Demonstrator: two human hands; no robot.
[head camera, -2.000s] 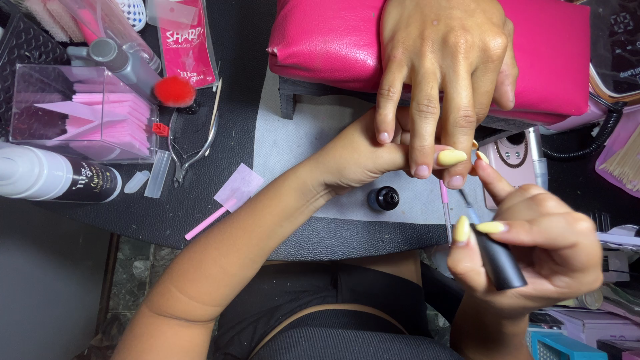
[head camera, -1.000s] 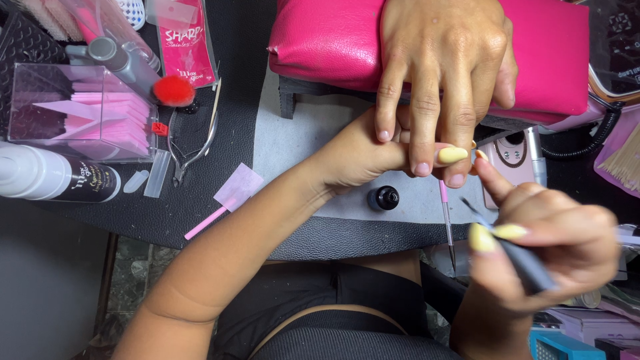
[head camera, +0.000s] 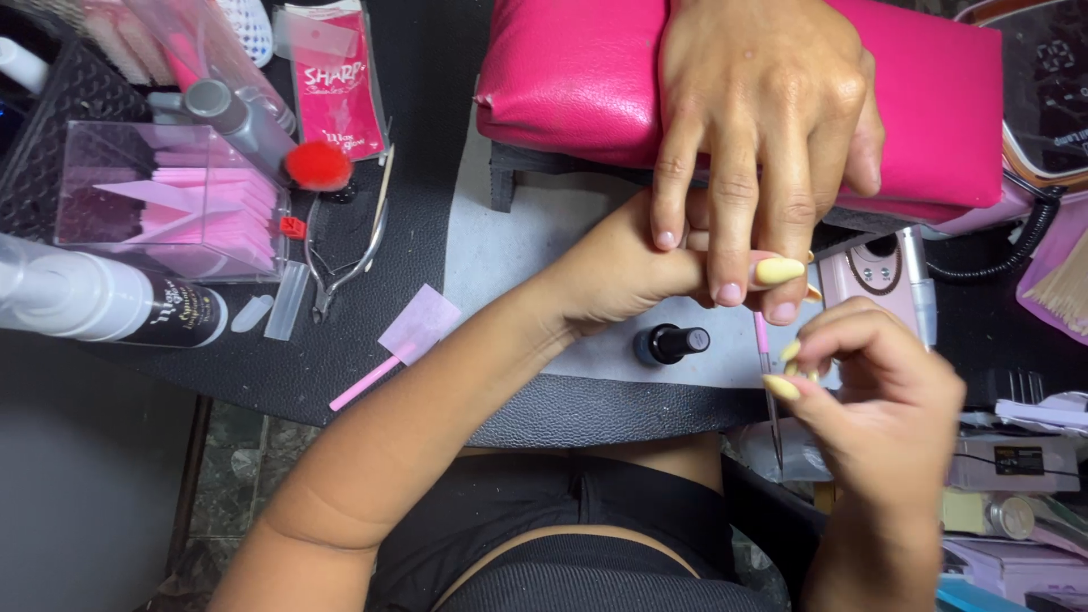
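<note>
My left hand (head camera: 654, 268) comes in under the fingers of another person's hand (head camera: 765, 110) and holds them; its yellow-nailed thumb shows among them. A slim brush with a pink handle (head camera: 762, 333) points down from beneath these fingers. Beside its metal part is my right hand (head camera: 875, 374), thumb and fingertips bent close together; whether they grip the brush cannot be made out. A dark nail polish bottle (head camera: 667, 344) with its black cap on stands on the grey-white mat (head camera: 578, 348). The other person's hand rests over a pink padded armrest (head camera: 569, 85).
On the left are a clear box (head camera: 174, 200) of pink strips, a white pump bottle (head camera: 93, 293), metal nippers (head camera: 327, 285), a red puff (head camera: 318, 165) and a pink-handled applicator (head camera: 365, 382). A pink device (head camera: 871, 276) and coiled cord (head camera: 977, 272) are at right.
The black brush cap seen earlier in my right hand is out of it, and a cap now sits on the bottle. My right hand has moved up and left, beside the slim brush.
</note>
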